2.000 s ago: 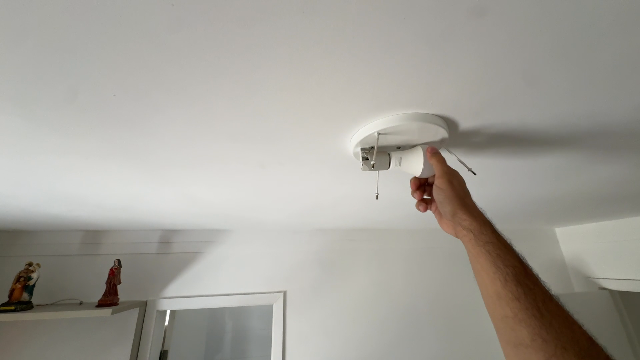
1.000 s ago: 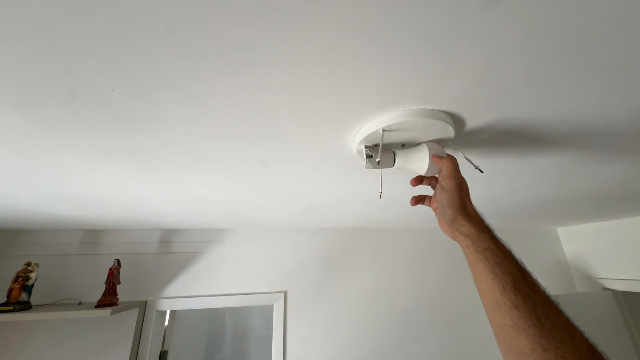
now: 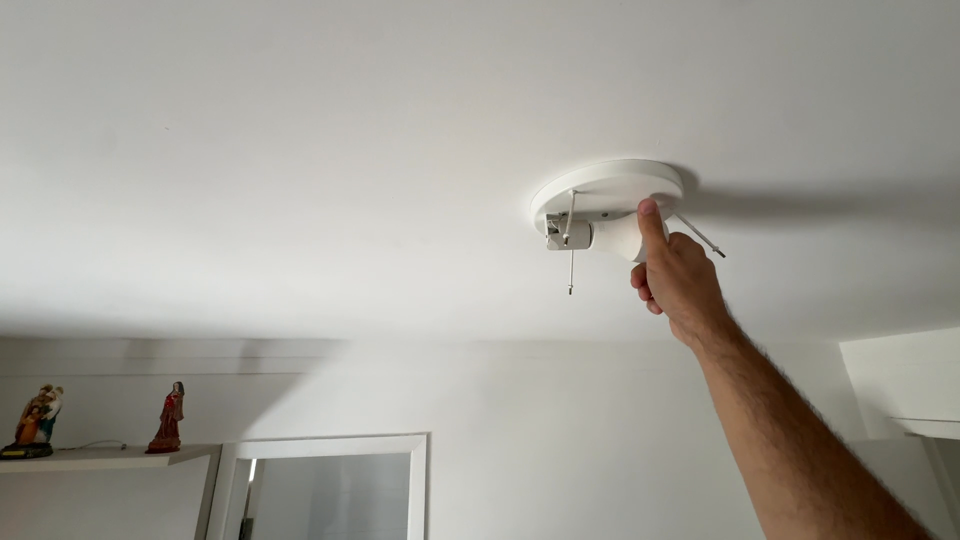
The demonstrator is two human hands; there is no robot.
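My right hand (image 3: 675, 277) reaches up from the lower right and grips the wide end of a white light bulb (image 3: 619, 237), thumb on its near side. The bulb lies sideways, its base at the lamp socket (image 3: 570, 234), which has a metal bracket on its left. Above them a round white ceiling lamp base (image 3: 615, 180) sits against the ceiling. Thin metal rods with small end pieces hang from the base, one of them (image 3: 701, 235) slanting out to the right of the bulb. The bulb's far end is hidden by my fingers. My left hand is not in view.
At the lower left, a white shelf (image 3: 112, 459) bears a red-robed figurine (image 3: 169, 418) and a figurine group (image 3: 34, 424), with a thin cord between them. A white door frame (image 3: 330, 448) stands beside it. The white ceiling (image 3: 337, 150) fills the upper view.
The fingers of my right hand, spread apart beneath the bulb a second ago, are now curled in, and the thumb is raised along the bulb's side.
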